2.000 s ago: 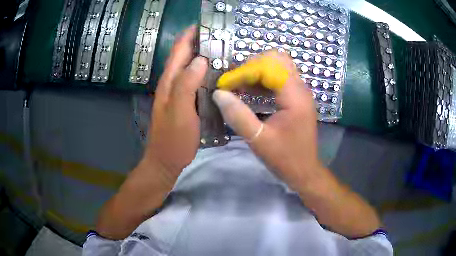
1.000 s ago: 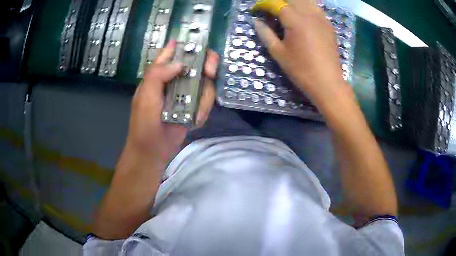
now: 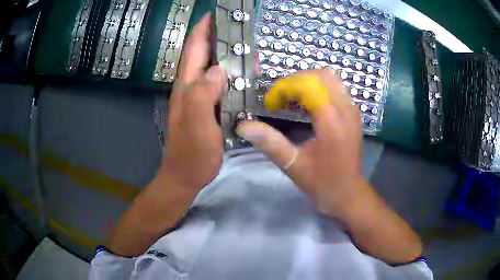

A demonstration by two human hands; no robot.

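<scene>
My left hand (image 3: 196, 115) holds a grey-silver fixture strip (image 3: 237, 65) upright in front of me, its fingers along the left edge. Several shiny round components sit in a row on the strip. My right hand (image 3: 323, 131), with yellow finger cots and a pale thumb cot, is just right of the strip's lower end. Its thumb tip is at the lowest round seat; the yellow-covered fingers are apart from the thumb, and no part shows between them. A clear blister tray (image 3: 378, 82) filled with round silver components lies behind the right hand.
Several strips (image 3: 127, 41) lie at the left on the green surface (image 3: 408, 104). A single strip (image 3: 433, 87) lies right of the tray, beside a tall dark stack of strips (image 3: 474, 109). A blue stool (image 3: 471, 197) stands below at the right.
My right hand has come back from over the tray to the strip's lower end. My left hand has moved the strip right, against the tray's left side, and it looks larger.
</scene>
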